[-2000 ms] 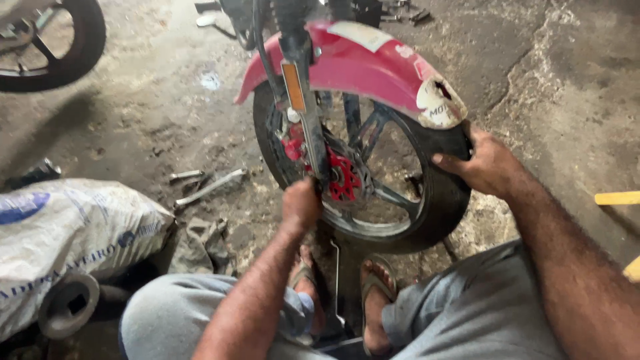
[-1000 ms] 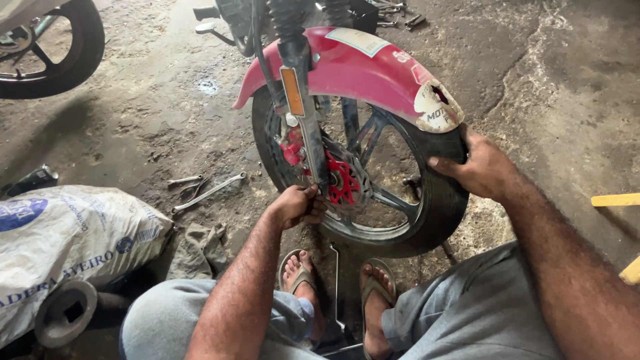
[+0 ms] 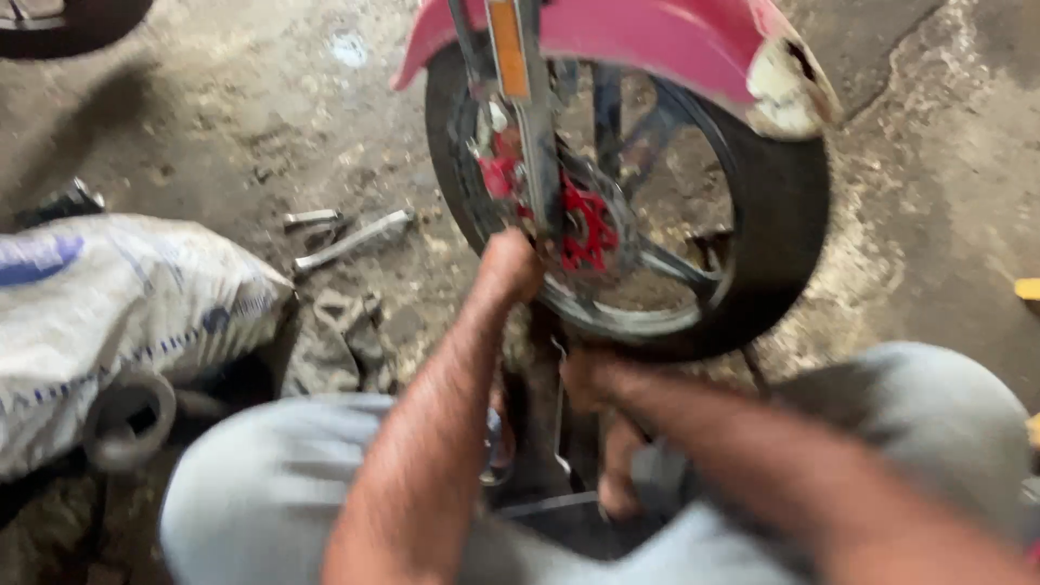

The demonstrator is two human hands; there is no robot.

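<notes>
A motorcycle's front wheel (image 3: 780, 244) stands before me under a worn pink fender (image 3: 650, 28). My left hand (image 3: 512, 264) is at the lower end of the fork leg (image 3: 540, 146), by the axle; its fingers are hidden behind the hand. Beside it is the red disc hub (image 3: 589, 227), with a red brake part (image 3: 497, 172) to the left. Below the tire, my right hand (image 3: 587, 378) is low and blurred, close to a thin metal rod or wrench (image 3: 559, 422) between my feet. Whether it touches the rod cannot be made out.
Wrenches (image 3: 353, 241) lie on the stained concrete floor at the left. Nearer are a grey rag (image 3: 325, 349), a printed white sack (image 3: 122, 301) and a round metal part with a square hole (image 3: 130, 418). Another wheel (image 3: 73, 36) is at the upper left, a yellow piece (image 3: 1028, 289) at the right edge.
My right hand has let go of the tire's right side and moved down and left, below the wheel. My left hand remains at the fork's lower end. The view has shifted down.
</notes>
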